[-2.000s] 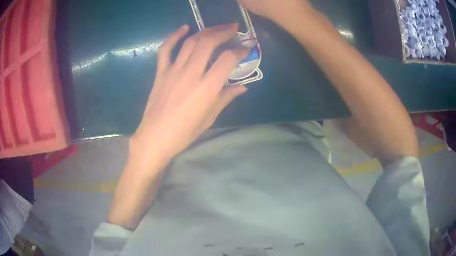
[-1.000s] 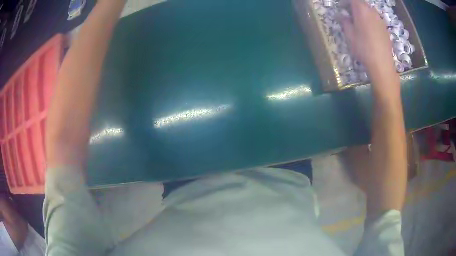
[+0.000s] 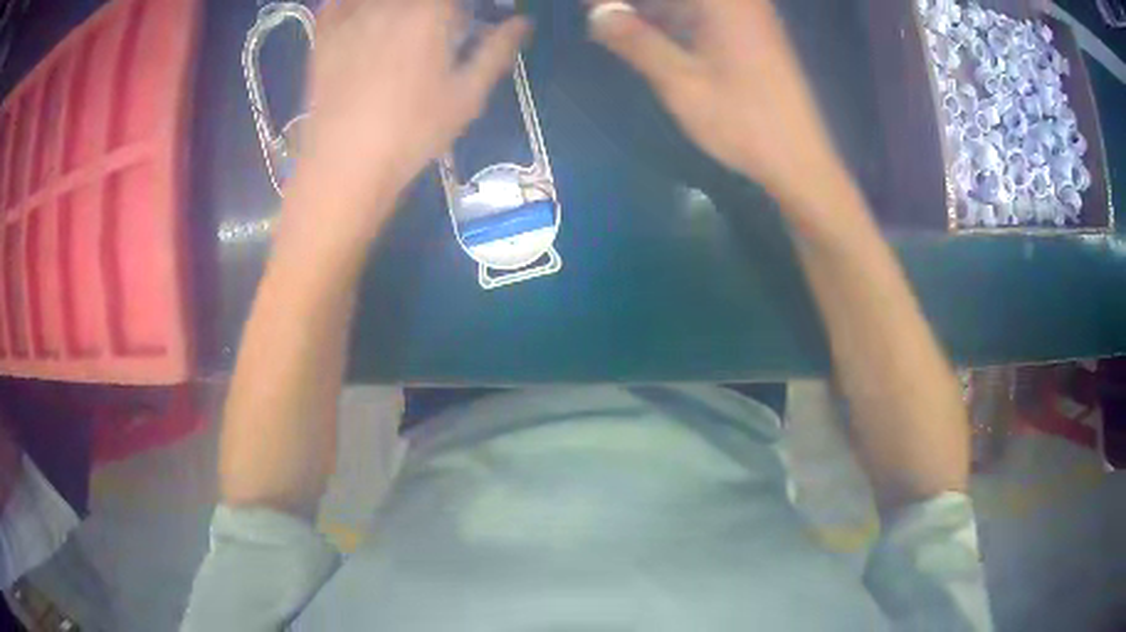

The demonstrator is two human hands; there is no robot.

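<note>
A loop housing (image 3: 509,235) lies on the dark green bench, with its rounded end and blue band towards me and a thin foot loop beyond the band. My left hand (image 3: 401,87) is blurred over the housing's upper left side; its fingertips are cut off by the top edge, so its grip cannot be told. My right hand (image 3: 710,87) is to the right of the housing, apart from it, and pinches a small white part (image 3: 610,15) at the thumb tip. A second loop housing (image 3: 259,93) lies at the left, partly hidden by my left hand.
A salmon-red ribbed tray (image 3: 105,185) stands at the left. An open brown box (image 3: 948,148) at the right holds many small white parts (image 3: 1006,117). The bench's near edge runs in front of my body.
My right hand has left the parts box and is now near the centre with a white part. My left hand has come back from the far left. Two housings now show on the bench.
</note>
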